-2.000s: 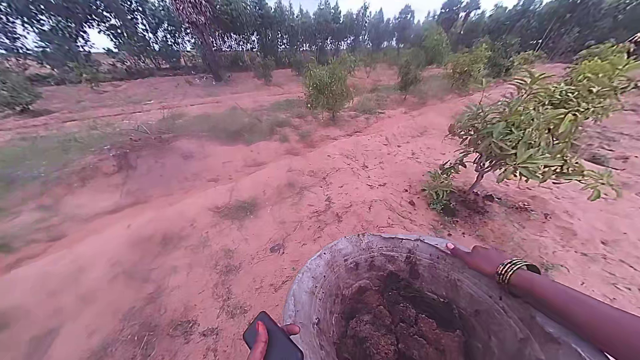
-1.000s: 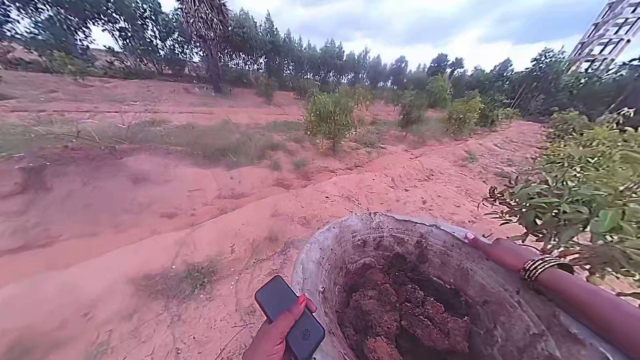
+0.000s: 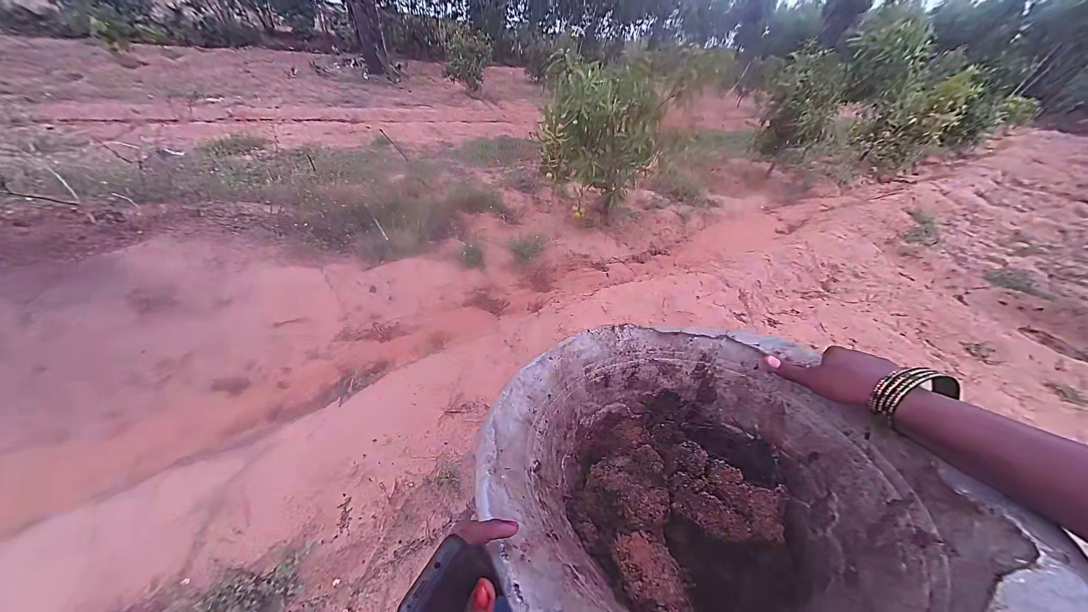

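Observation:
A large, round, worn basin point(image 3: 527, 399) fills the lower right, its inner wall smeared with dirt. Dark brown clumps point(image 3: 680, 493), like soil or manure, lie in its bottom. My right hand point(image 3: 837, 372), with several bangles point(image 3: 909, 391) at the wrist, grips the far right rim, thumb on the inner side. At the near left rim, my left hand point(image 3: 486, 534) holds a dark phone point(image 3: 450, 574) against the basin's outside, its thumb reaching onto the rim. The lower part of this hand is cut off by the frame.
Reddish sandy ground with shallow ruts spreads ahead. A leafy young tree point(image 3: 603, 127) stands beyond the basin, with more bushes point(image 3: 901, 102) at the right. Grass and dry twigs point(image 3: 340, 195) lie at the left, and a tree trunk point(image 3: 370, 38) rises behind.
The phone in my left hand has turned from face-up to tilted against the basin, and the thumb now lies on the rim. The view has moved forward, and the near right shrub has left the frame.

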